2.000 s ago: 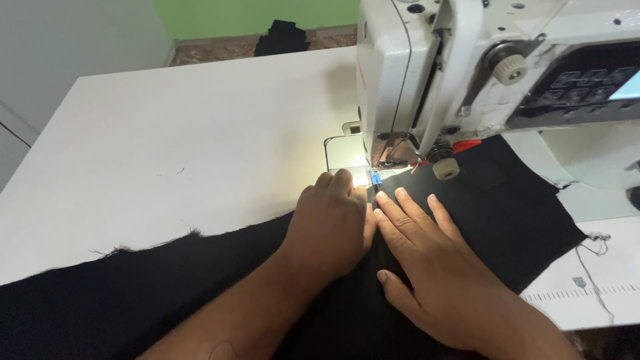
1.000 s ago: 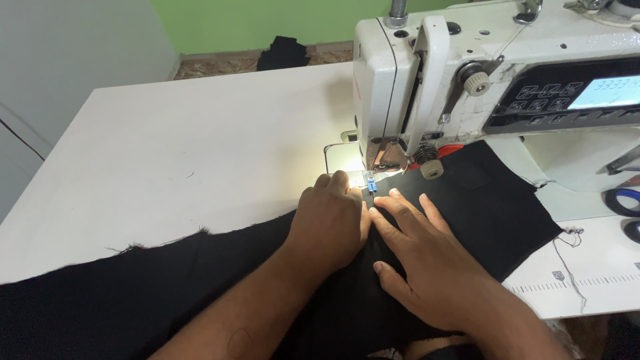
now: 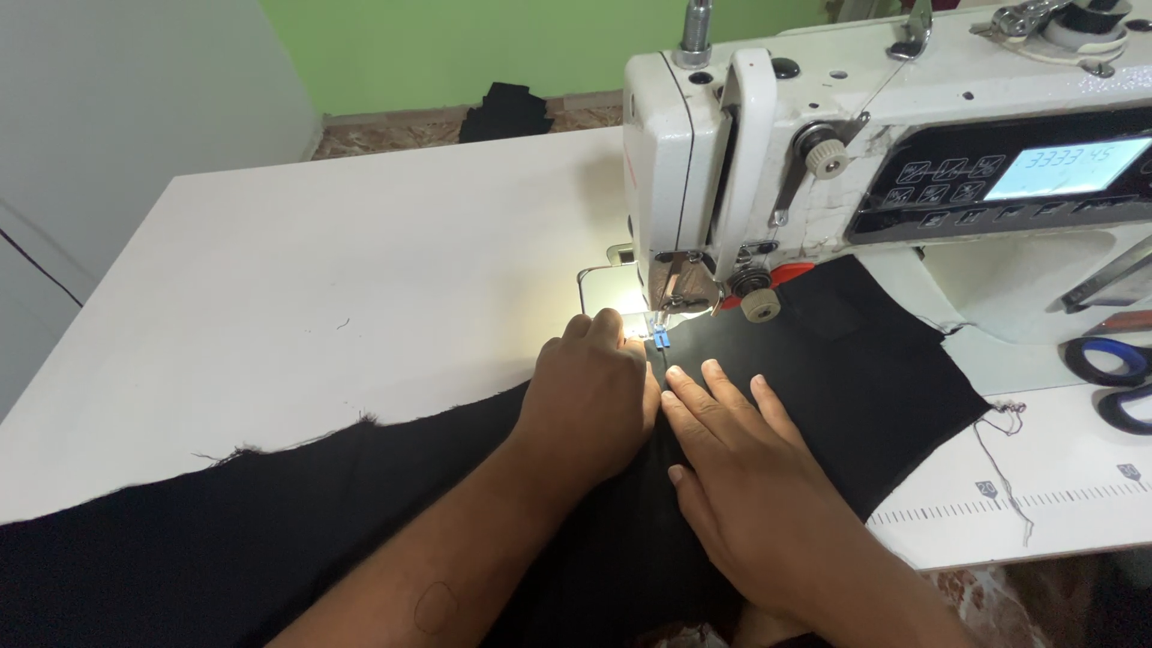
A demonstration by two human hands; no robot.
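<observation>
Black fabric (image 3: pixel 270 531) spreads over the white table and passes under the blue presser foot (image 3: pixel 662 337) of a white industrial sewing machine (image 3: pixel 661 180). Just left of the foot, my left hand (image 3: pixel 589 396) has its fingers curled down on the fabric, which it seems to pinch; its fingertips are hidden. My right hand (image 3: pixel 747 450) lies flat with spread fingers on the fabric, right of a seam line that runs toward the foot. The needle area is lit, and the needle itself is hard to make out.
Blue-and-black scissor handles (image 3: pixel 1107 360) lie at the right edge, beside the machine's base. A ruler scale (image 3: pixel 981 506) is marked along the table's front right. Loose threads (image 3: pixel 1003 459) hang from the fabric's corner. A dark cloth pile (image 3: pixel 506 112) is beyond the table's far edge.
The view has shifted, showing more of the machine's right side and the scissor handles. Both hands keep nearly the same place beside the presser foot.
</observation>
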